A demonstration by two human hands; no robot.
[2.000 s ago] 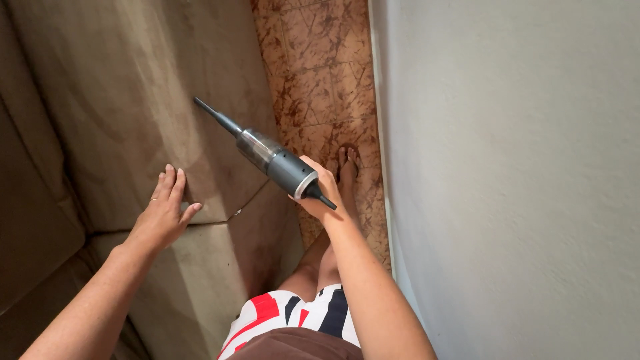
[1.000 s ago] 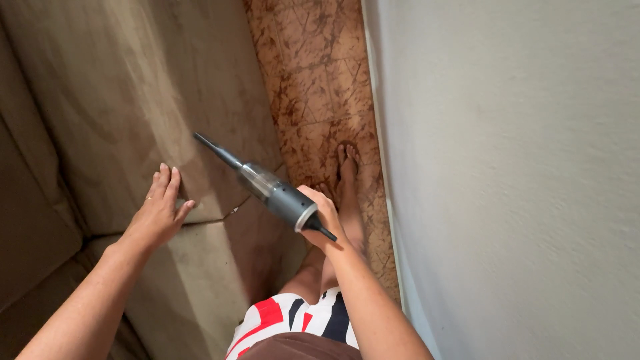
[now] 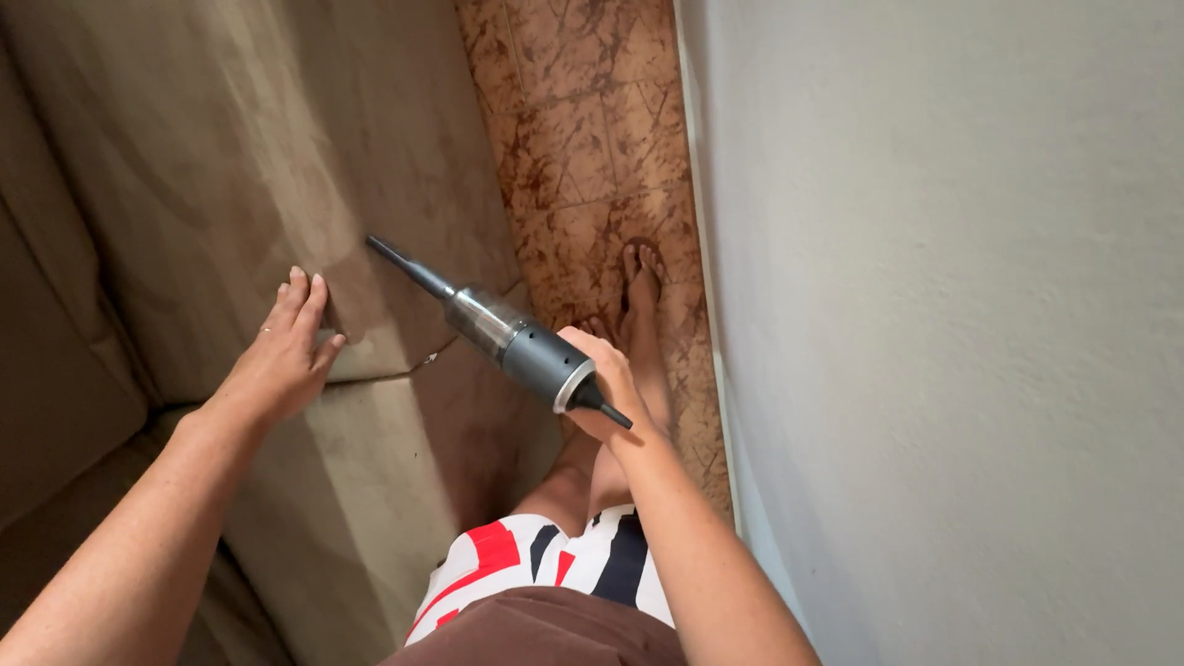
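Observation:
A dark grey handheld vacuum cleaner [image 3: 536, 359] with a clear dust chamber lies slantwise in the middle of the view. My right hand [image 3: 606, 375] is closed around its rear part, the fingers mostly hidden behind the body. Its narrow crevice nozzle [image 3: 407, 264] points up and left, over the front edge of a beige upholstered sofa [image 3: 370, 176]; whether the tip touches the fabric I cannot tell. To the left of the nozzle, my left hand [image 3: 291, 347] is spread palm down at the seat cushion, holding nothing, with a ring on one finger.
A seam [image 3: 370, 379] with a small pale spot at its end divides the seat cushions. Back cushions [image 3: 55, 370] stand at the far left. Brown patterned floor tiles [image 3: 592, 148] run between the sofa and a pale wall [image 3: 943, 277]. My bare feet [image 3: 640, 277] are on the tiles.

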